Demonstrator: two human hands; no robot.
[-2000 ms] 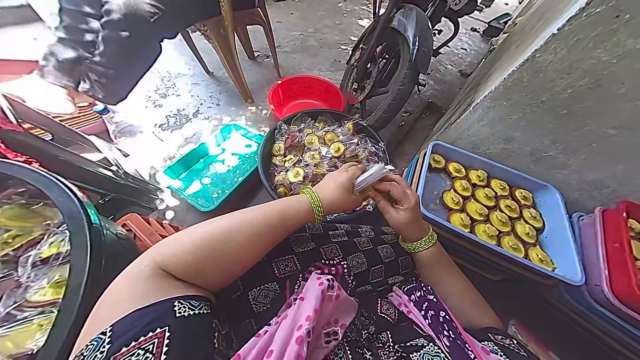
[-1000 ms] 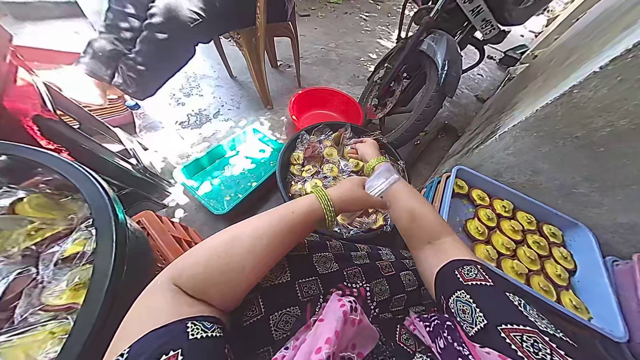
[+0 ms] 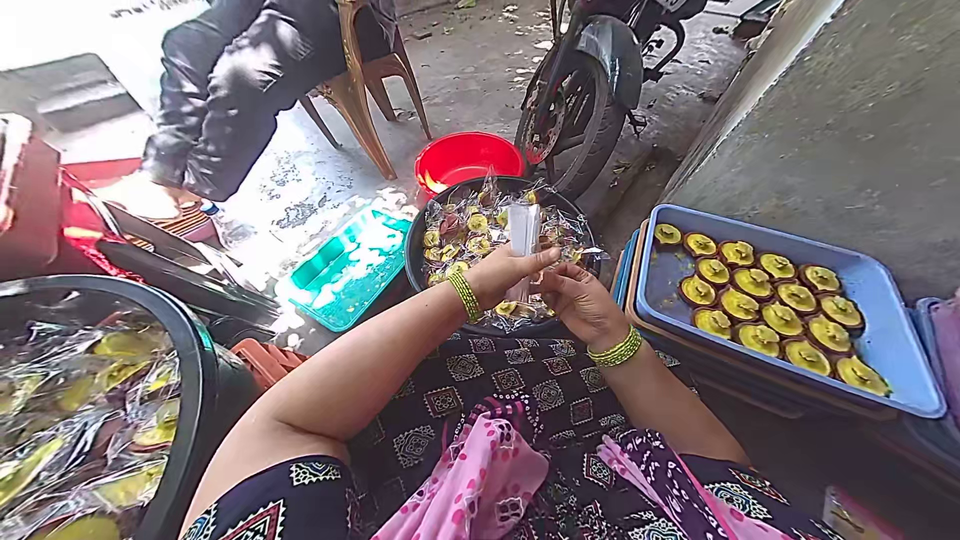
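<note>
My left hand (image 3: 504,276) holds a bundle of clear plastic sleeves (image 3: 523,229) upright over a dark round tub (image 3: 414,259). The fingers of my right hand (image 3: 581,300) pinch at the lower part of the bundle, just right of my left hand. Inside the tub lie many yellow-topped round pieces wrapped in clear plastic (image 3: 478,223). To the right, a blue tray (image 3: 885,300) holds rows of unwrapped yellow-topped round pieces (image 3: 782,319). Whether a piece is between my right fingers cannot be told.
A teal tray (image 3: 349,274) and a red basin (image 3: 469,157) stand beyond the tub. A large dark tub (image 3: 199,337) of wrapped pieces is at the left. A person's legs (image 3: 232,82), a brown plastic chair (image 3: 360,90) and a motorcycle wheel (image 3: 574,124) are farther back. A wall rises at the right.
A second ago my right hand was reaching into the tub of wrapped pieces; it has come back beside my left hand at the plastic sleeves.
</note>
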